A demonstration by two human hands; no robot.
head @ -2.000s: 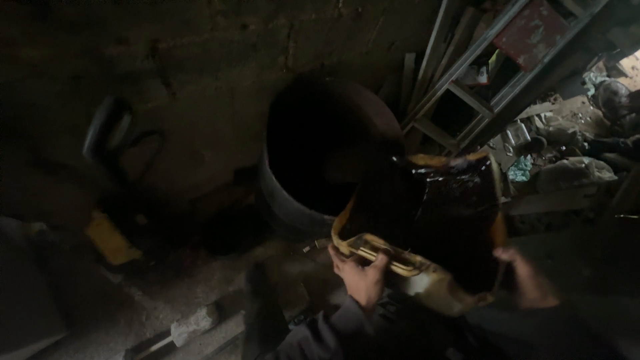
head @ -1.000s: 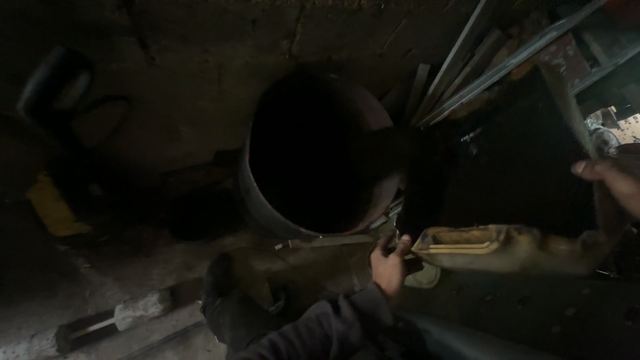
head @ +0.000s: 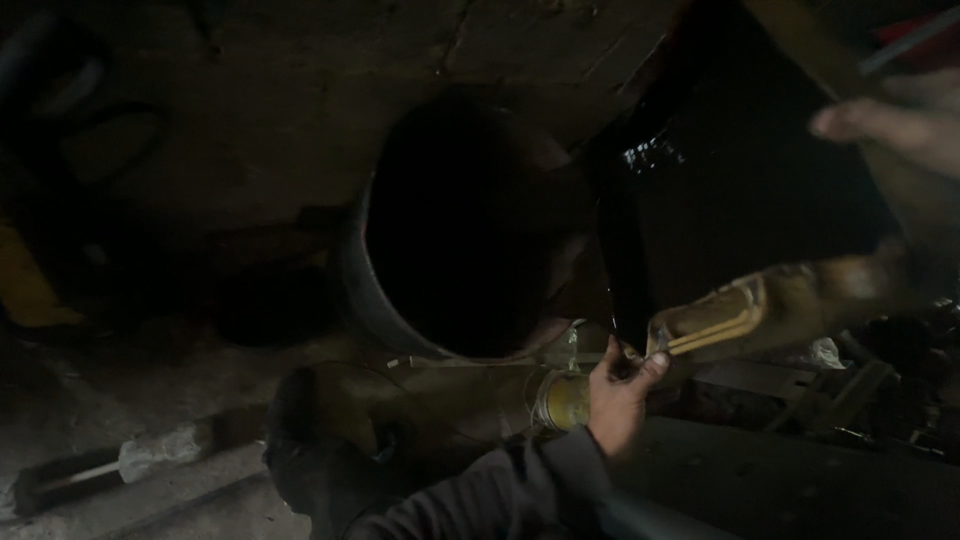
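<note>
My left hand point(head: 622, 394) grips the lower corner of a yellowish plastic container point(head: 787, 300) with a wide opening, pinching its rim between thumb and fingers. The container is tilted toward a drum point(head: 367, 292) with a dark inside, and dark liquid point(head: 649, 154) glints within it. A dark stream or edge runs down at its lip; which one, I cannot tell. My right hand point(head: 892, 131), blurred, is at the container's far side wall at the upper right, thumb over the edge. The drum stands just left of the container, its bottom hidden in shadow.
A block wall point(head: 300, 150) rises behind the drum. A yellow object point(head: 26, 277) is at the far left, and a whitish block point(head: 157, 450) lies on the floor at lower left. Below my left wrist's level is a yellow cylindrical thing point(head: 566, 401). My own boot point(head: 296, 420) is near the drum.
The container has moved up and tipped further toward the drum, with my right hand raised on its far side. My left hand has stayed at its lower corner.
</note>
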